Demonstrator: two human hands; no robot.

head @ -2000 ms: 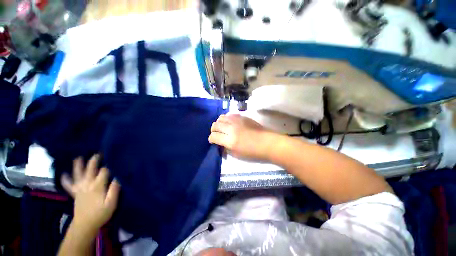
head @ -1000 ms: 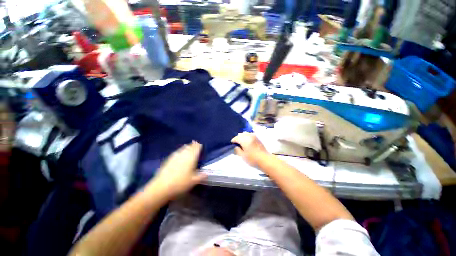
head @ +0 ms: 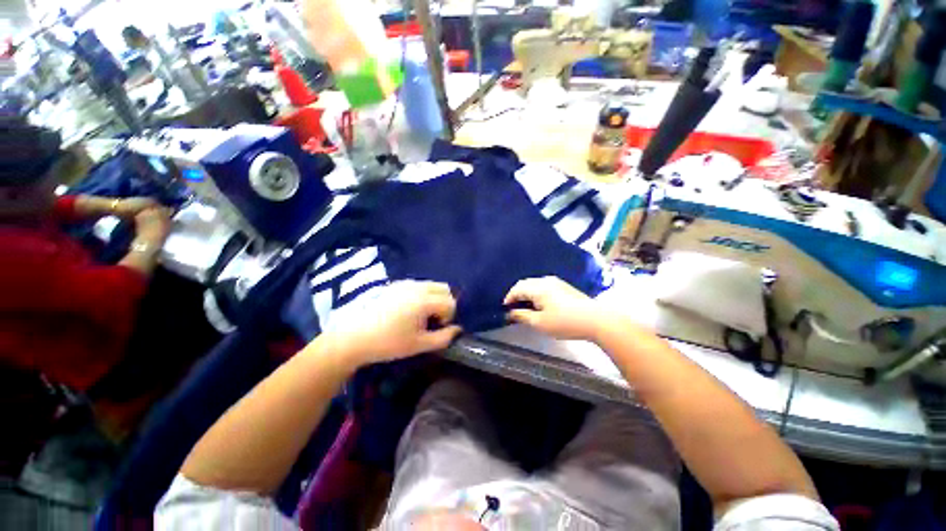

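The navy garment body lies spread over the white table, with striped white and navy panels at its left and upper right. My left hand pinches the garment's near edge at the table front. My right hand pinches the same edge a little to the right. The fingertips of both hands are partly hidden by curled fingers. The cream and blue sewing machine stands to the right. The garment's right corner reaches close to its needle area, where a light shines; the needle itself is too small to tell.
A cream cloth pad and black loops are at the machine bed. A second machine stands left, beside a person in red. A brown bottle stands behind the garment. The table's front edge runs before my lap.
The view has tilted up and swung left. My left hand has moved from flat on the cloth to gripping its near edge. My right hand has moved off the needle area, and the cloth has been drawn nearer.
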